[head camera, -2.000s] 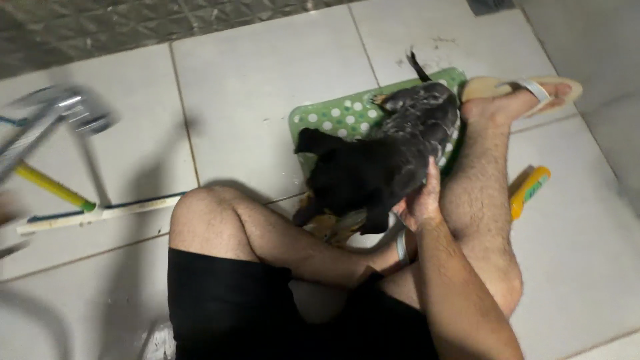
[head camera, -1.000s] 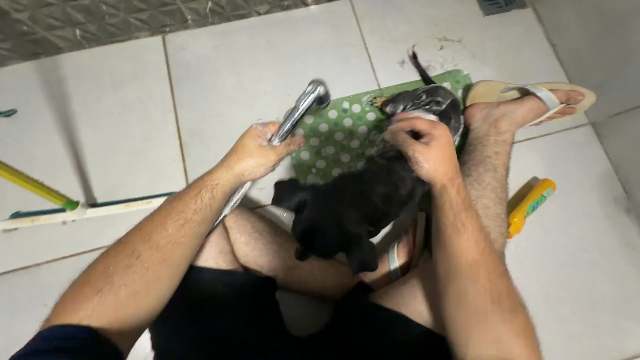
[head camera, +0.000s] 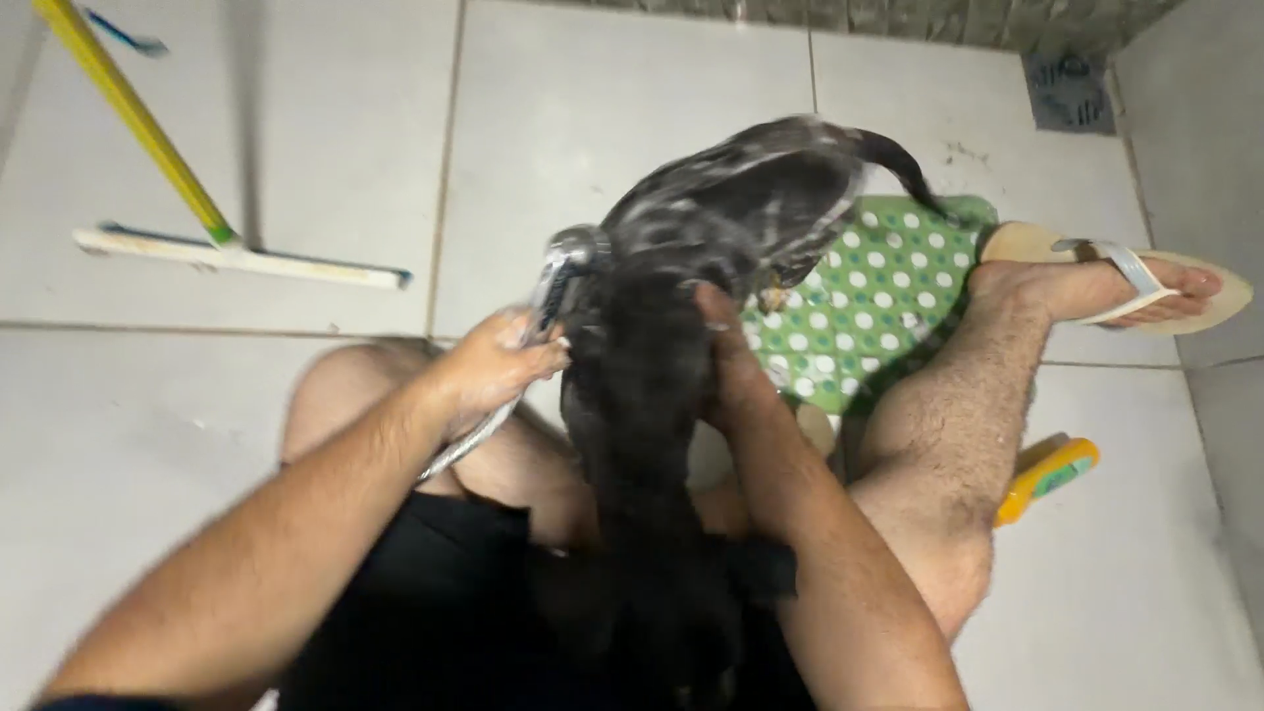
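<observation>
A black dog (head camera: 642, 346), wet and streaked with lather along its back, stands lengthwise between my arms, its blurred head over my lap. My left hand (head camera: 509, 365) grips a chrome hand shower (head camera: 565, 272) by its handle, the shower head against the dog's side and the metal hose (head camera: 472, 439) trailing below. On the dog's other flank rests my right hand (head camera: 726, 346), its fingers partly hidden by the body. Under the rear of the dog lies a green mat with white dots (head camera: 894, 286).
A squeegee (head camera: 286, 265) with a yellow pole lies on the left floor tiles, near a small blue brush-like thing (head camera: 128, 35). An orange bottle (head camera: 1052, 479) lies beyond my bent leg. My sandalled foot (head camera: 1126, 286) is beside the mat; a floor drain (head camera: 1071, 94) sits in the corner.
The dog, lower and on the mat a second ago, now stands with its head over my lap. My left hand has brought the hand shower against it. My right hand has moved from its back to its flank.
</observation>
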